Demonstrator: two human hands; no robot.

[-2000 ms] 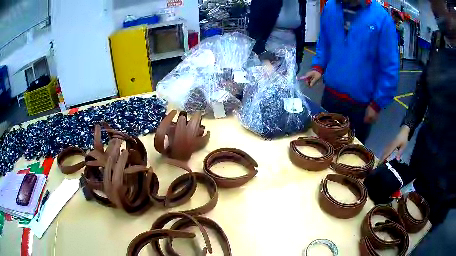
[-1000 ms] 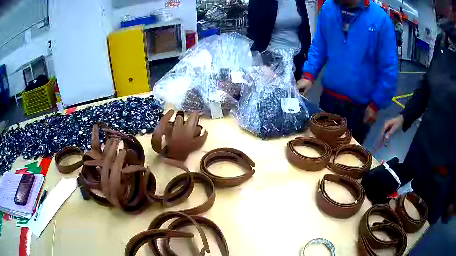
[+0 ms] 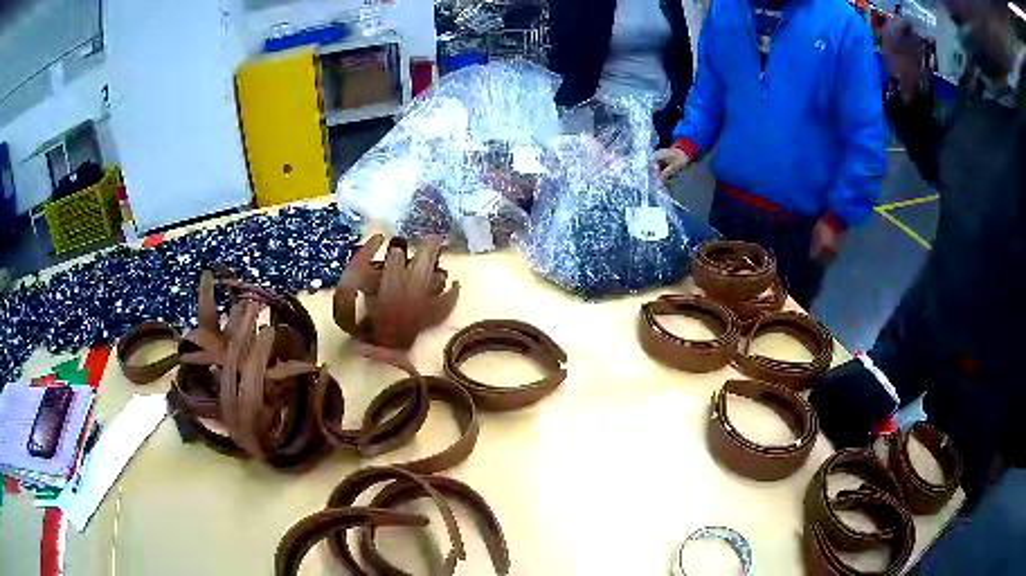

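Neither of my hands is in the picture. Nearest in front of me, loose brown belt straps (image 3: pixel 478 520) curl at the table's front edge, cut off by the picture's bottom. Behind them lies a tangled strap pile (image 3: pixel 253 377) at the left centre, with an upright strap bundle (image 3: pixel 394 295) behind it. A strap ring (image 3: pixel 504 394) lies to the right of the pile. Nested strap coils (image 3: pixel 763 456) stand at the right table edge, some touching. A pale roll of tape (image 3: pixel 716 537) lies at the front right.
Clear plastic bags (image 3: pixel 608 219) stand at the back, beside a bank of small metal fittings (image 3: pixel 169 276). A notebook (image 3: pixel 28 450) with a phone (image 3: pixel 51 422) and a white strip (image 3: pixel 118 461) lie left. A black bundle (image 3: pixel 852 403) lies right. Several people stand beyond the table.
The person at the far right has drawn the lowered hand away from the black bundle and has a hand raised. The person in blue now has a hand by the bags. The view has shifted slightly.
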